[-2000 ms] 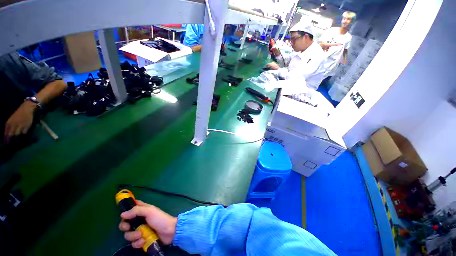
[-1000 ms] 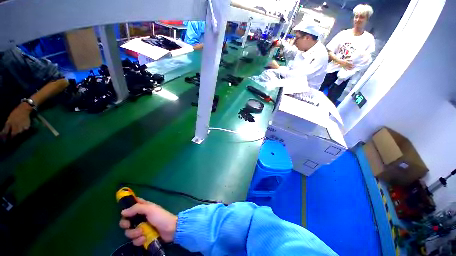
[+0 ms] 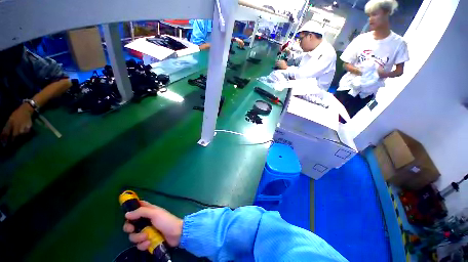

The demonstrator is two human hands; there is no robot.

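My right hand (image 3: pixel 154 225), in a blue sleeve, grips the yellow and black electric screwdriver (image 3: pixel 129 198) at the bottom of the view. The screwdriver is tilted, with its bit end down toward the bottom edge, where the tip is cut off or too small to tell. Its black cord (image 3: pixel 174 197) runs from its upper end rightward over the green bench (image 3: pixel 154 158). My left hand is not in view.
A white upright (image 3: pixel 213 87) stands on the bench. Beyond it are black frames, a screw dish (image 3: pixel 262 107) and another screwdriver (image 3: pixel 267 95). A black parts pile (image 3: pixel 97 92) lies left, near another person's hand (image 3: pixel 19 120). A blue stool (image 3: pixel 282 161) and white carton (image 3: pixel 308 146) stand right.
A standing person in a white shirt has come closer at the back right. The small dark part with white at the left edge has nearly left the view. My right hand has barely moved.
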